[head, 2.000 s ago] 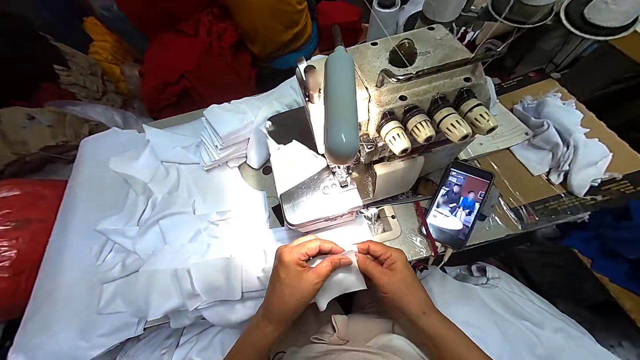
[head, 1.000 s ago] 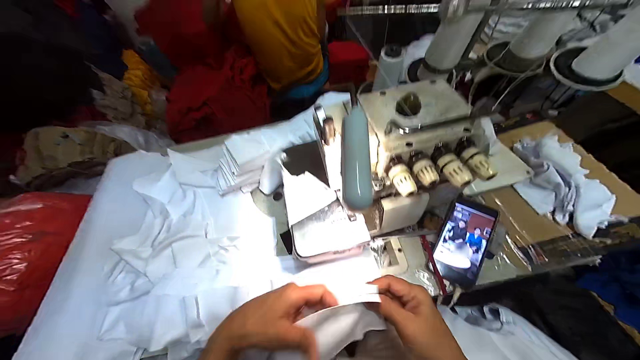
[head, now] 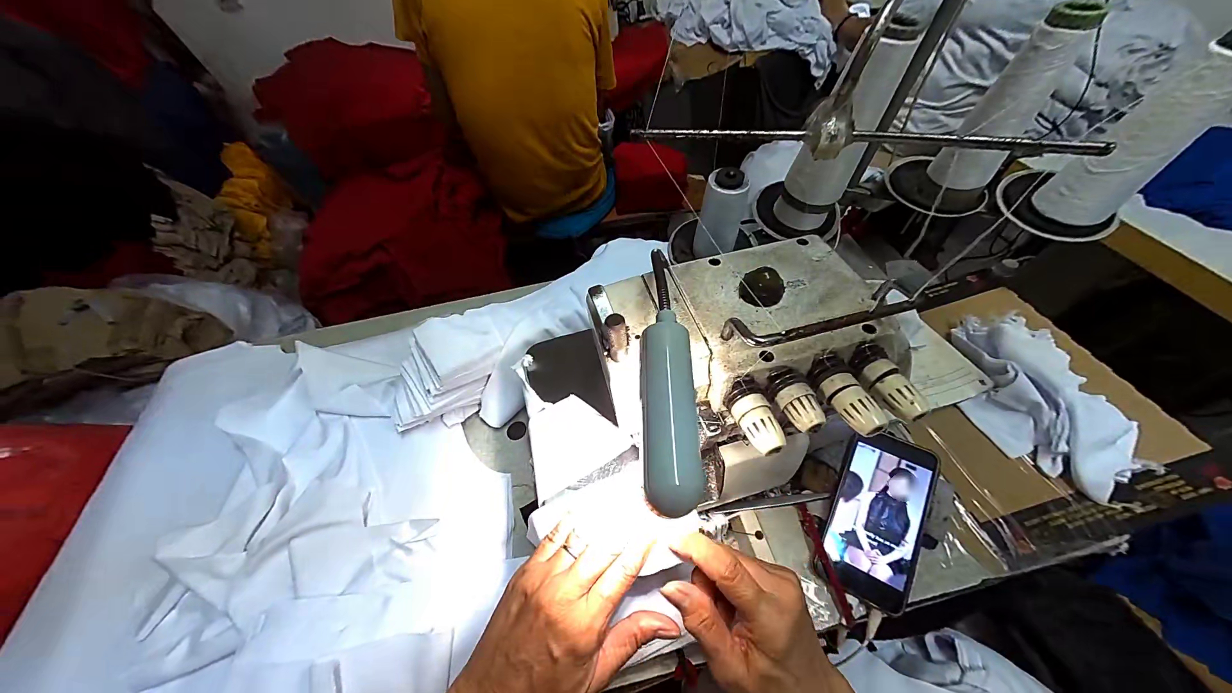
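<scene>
My left hand (head: 577,602) lies with spread fingers on white fabric (head: 650,602) at the front of an overlock sewing machine (head: 630,356). Close on its right, my right hand (head: 746,602) has its thumb and forefinger at the fabric's edge, just before the needle area. A grey-green lamp (head: 672,414) hangs over that spot, and its glare and housing hide the needle and presser foot. Beside the machine's bed, a neat stack of folded white pieces (head: 448,371) stands behind the loose white cloth (head: 318,539) on the left.
A phone (head: 881,520) leans right of my right hand, its screen lit. Grey-white cloth scraps (head: 1049,395) lie on cardboard at the right. Thread cones (head: 1011,115) stand behind under a metal bar. A person in a yellow shirt (head: 525,96) is beyond the table, near red fabric (head: 385,192).
Both hands have moved forward to the machine's front with the white fabric, which they held up nearer my body before. The view has tilted up.
</scene>
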